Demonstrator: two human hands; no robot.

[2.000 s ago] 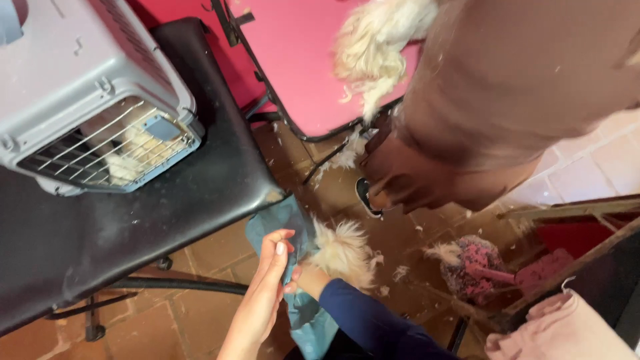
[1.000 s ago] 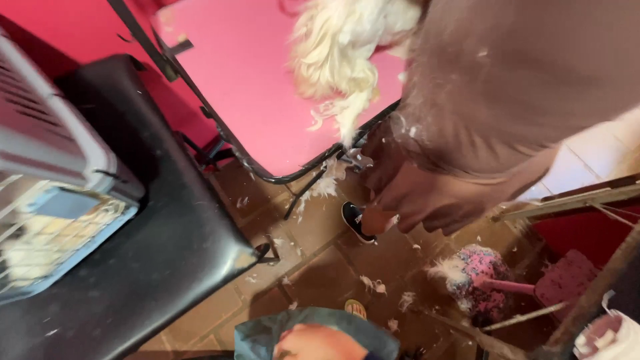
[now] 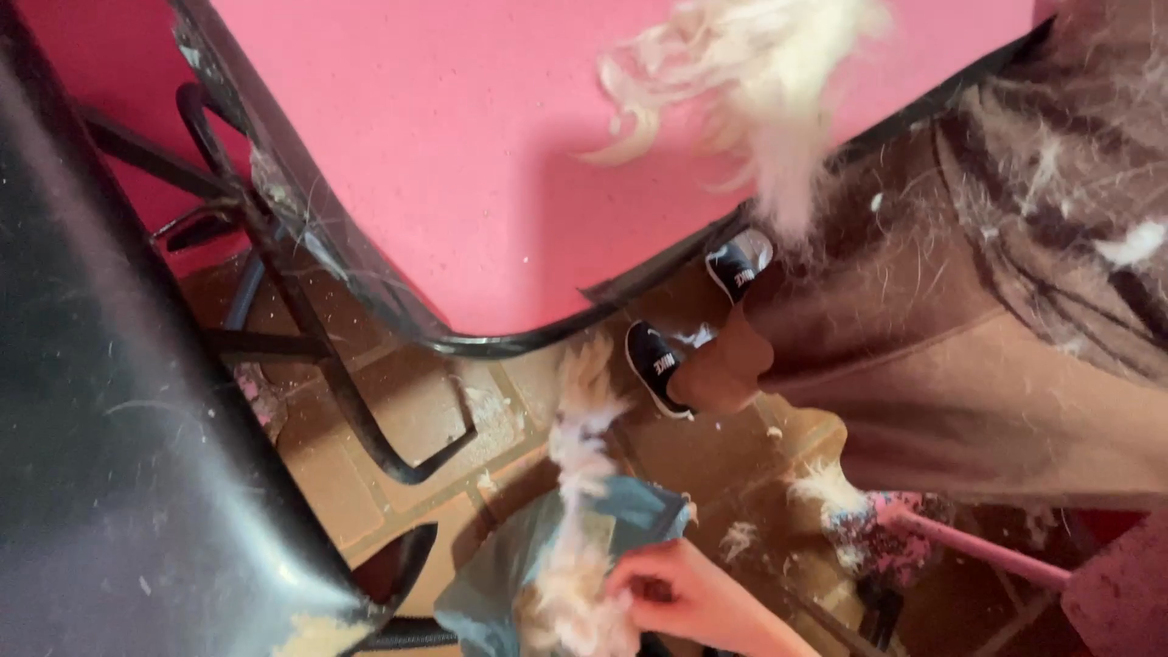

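Observation:
My right hand [image 3: 680,589] reaches in from the bottom with its fingers curled, against a pale clump of fur [image 3: 575,593] at the mouth of a blue-grey bag [image 3: 493,575]. Blur hides whether it grips the fur or the bag's rim. Loose fur [image 3: 584,447] trails up from the bag above the floor. My left hand is out of view. Long cream fur [image 3: 766,73] lies on the pink tabletop [image 3: 438,164] and hangs past its black edge; whether it is attached to an animal cannot be told.
A person in a brown, hair-covered garment [image 3: 876,365] and black sneakers [image 3: 655,365] stands at the right. A black padded surface [image 3: 137,411] fills the left, beside black metal legs [image 3: 301,310]. A pink handle [image 3: 985,547] and fur scraps [image 3: 739,538] lie low on the right.
The view has moved toward the pink tabletop, and the pet carrier has left it. My left hand, at the bag two seconds ago, is out of frame. Fur now trails at the bag's mouth.

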